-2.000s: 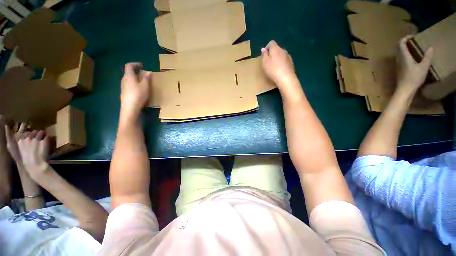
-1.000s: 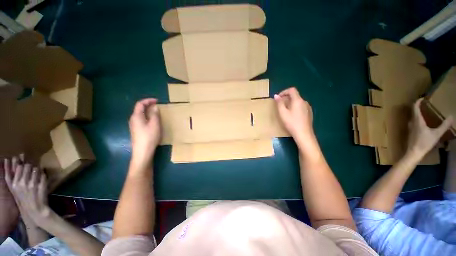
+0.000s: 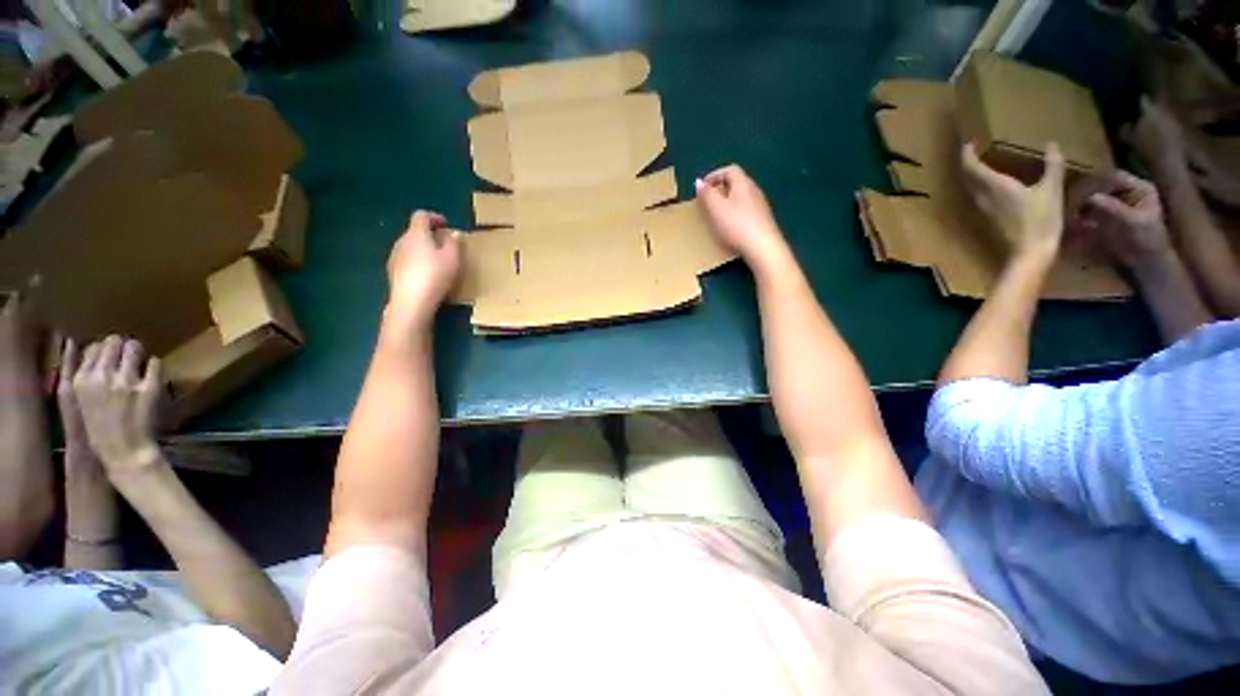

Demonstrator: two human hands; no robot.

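A flat brown box blank (image 3: 578, 258) lies in front of me, its lid panel and rounded tuck flap pointing away from me. Its near edge shows more than one layer of cardboard. Two short dark slots show on the base panel. My left hand (image 3: 426, 261) grips the left side flap at its outer end. My right hand (image 3: 736, 215) grips the right side flap at its outer end. The fingertips under the cardboard are hidden.
The blank lies on a dark green tabletop (image 3: 612, 379). At left, a person's hands (image 3: 114, 394) are beside part-folded boxes (image 3: 248, 310). At right, another person holds a box (image 3: 1036, 114) over blanks (image 3: 918, 246). A cardboard piece (image 3: 457, 12) lies at the far edge.
The view has shifted. My hands still hold the blank's side flaps, and the blank is still flat. The person at right has moved a box over their blanks.
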